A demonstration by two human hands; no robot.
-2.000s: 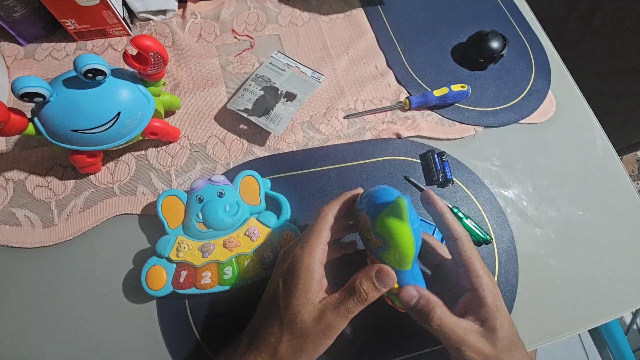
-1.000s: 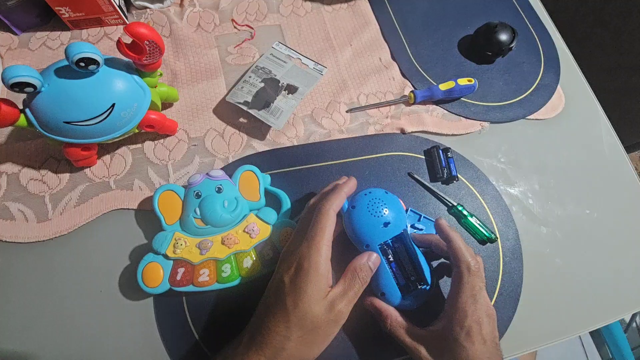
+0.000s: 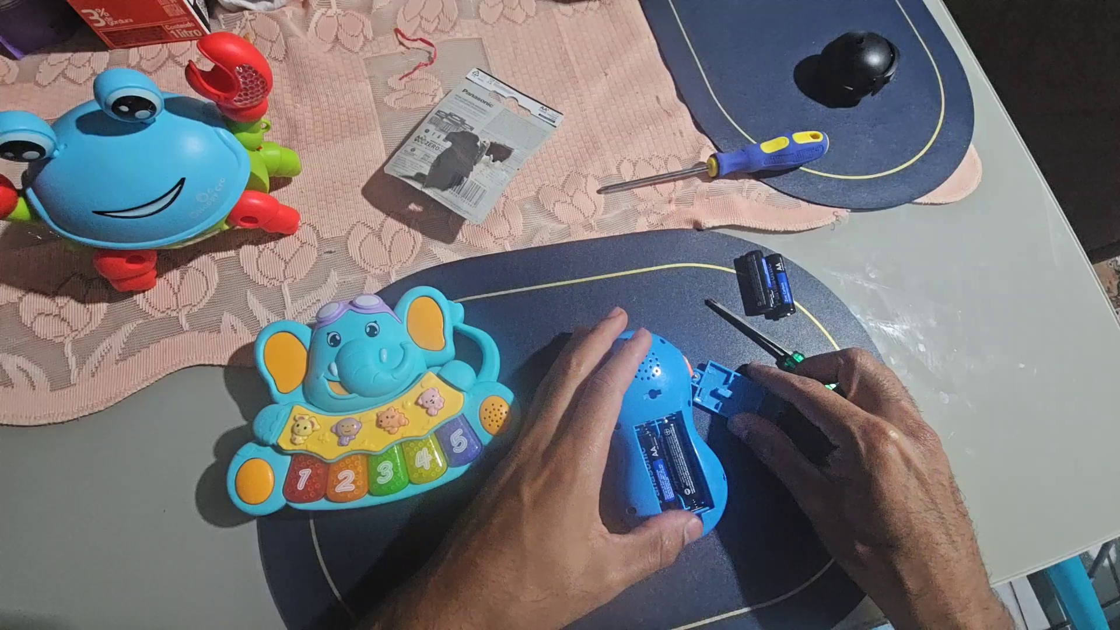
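Note:
A blue plastic toy (image 3: 662, 385) lies back side up on the dark placemat, its speaker holes and battery bay showing. Two AA batteries (image 3: 675, 468) sit side by side in the bay. My left hand (image 3: 577, 472) holds the toy along its left side, thumb at the lower end and fingertips near the top. Between thumb and fingers of my right hand (image 3: 840, 437) is the blue battery cover (image 3: 724, 390), just right of the toy and inner side up. A screwdriver with a green handle (image 3: 792, 359) lies partly hidden behind my right hand. Two more AA batteries (image 3: 771, 284) lie above it.
An elephant toy keyboard (image 3: 376, 411) lies left of my left hand. A blue crab toy (image 3: 144, 175), a battery blister pack (image 3: 472, 147) and a blue-and-yellow screwdriver (image 3: 744, 161) lie farther back. A black rounded object (image 3: 862, 66) rests on the second placemat (image 3: 752, 52).
The blue toy was held up with its green part showing, then turned back side up. My right hand has moved from the toy's lower right to the battery cover.

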